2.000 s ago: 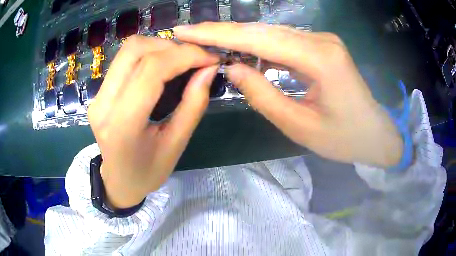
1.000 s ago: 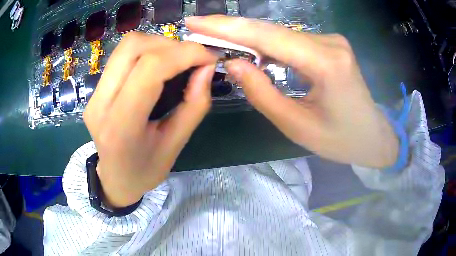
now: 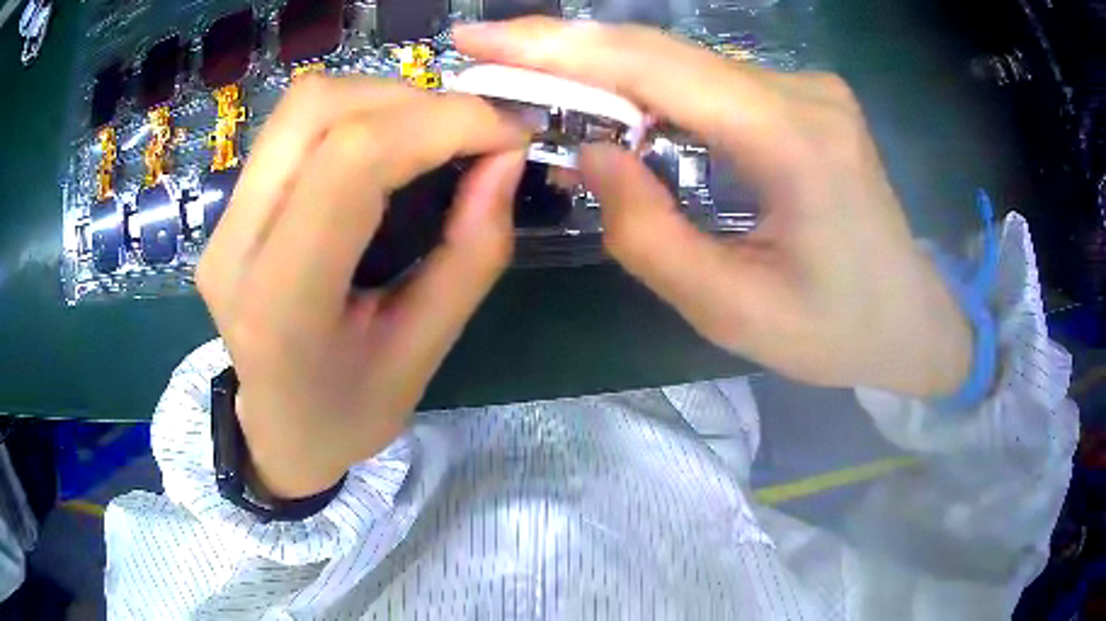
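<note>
A white-framed housing [image 3: 552, 91] is held between my two hands above the tray, its white rim up and small metallic parts showing below. My right hand [image 3: 764, 206], with a blue wrist strap, grips its right end between thumb and fingers. My left hand [image 3: 352, 255], with a black band, pinches at the housing's left and lower side. A dark display module [image 3: 406, 224] shows under my left palm; whether the hand holds it or it lies in the tray I cannot tell. My fingertips hide the joint between the parts.
The clear blister tray [image 3: 79, 273] lies beneath and beyond my hands, with rows of dark screens [image 3: 228, 49] and gold flex cables [image 3: 227, 125]. It lies on the green mat [image 3: 546, 328]. A small metallic item [image 3: 36, 30] is at the far left.
The housing has tilted so its white rim shows, and it has risen slightly towards the far side. Both hands keep their pinch, with the right fingers a little farther up.
</note>
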